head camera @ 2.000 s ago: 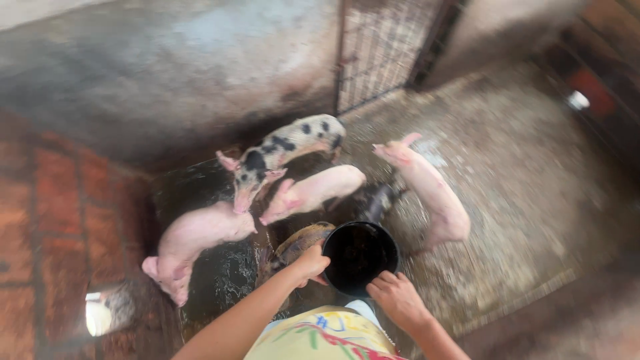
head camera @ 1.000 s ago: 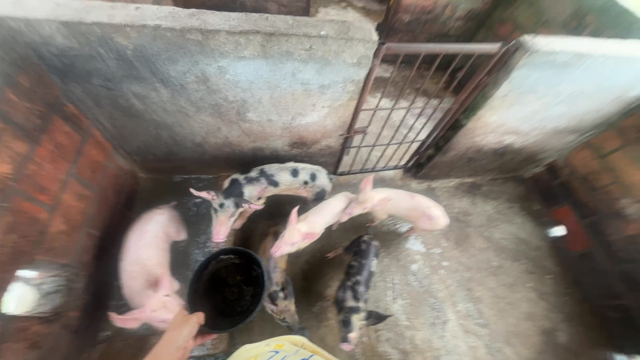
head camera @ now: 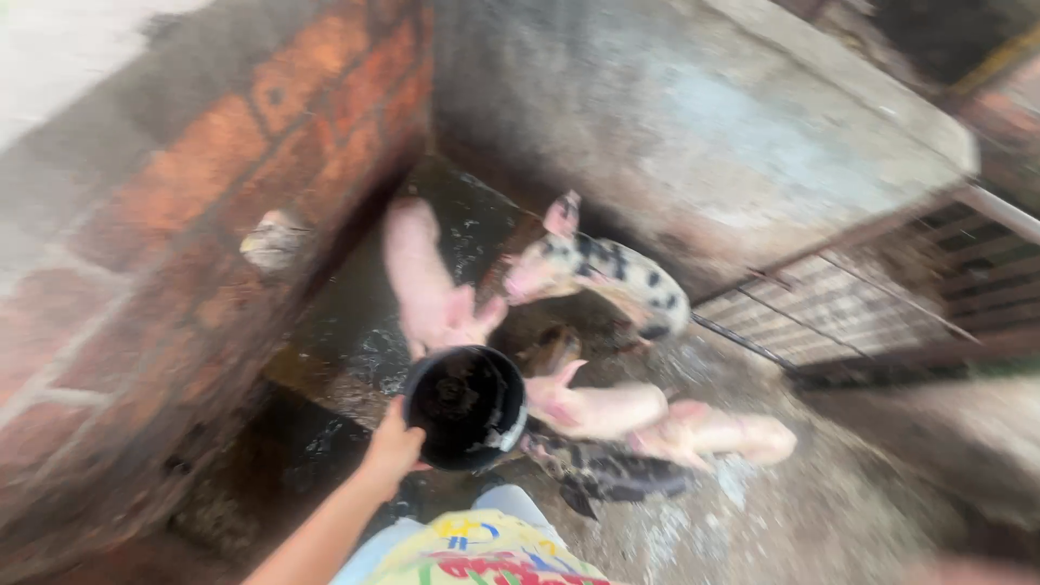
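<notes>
My left hand grips the near left rim of a round black bucket, whose dark inside faces up. A pink pig has its head against the bucket's far side. Right of the bucket are two more pink pigs and a dark mottled pig. Beyond them stands a white pig with black spots. A brownish pig is partly hidden between them. Of my right hand nothing clear shows; only a skin-coloured blur lies at the bottom right edge.
A brick wall rises on the left, with a pale object on it. A concrete wall stands behind the pigs, and a metal-barred gate is at the right. The floor is wet.
Two seconds ago both hands were on the bucket; now only my left hand holds it. The pigs have shifted around it. The view has turned strongly towards the brick wall.
</notes>
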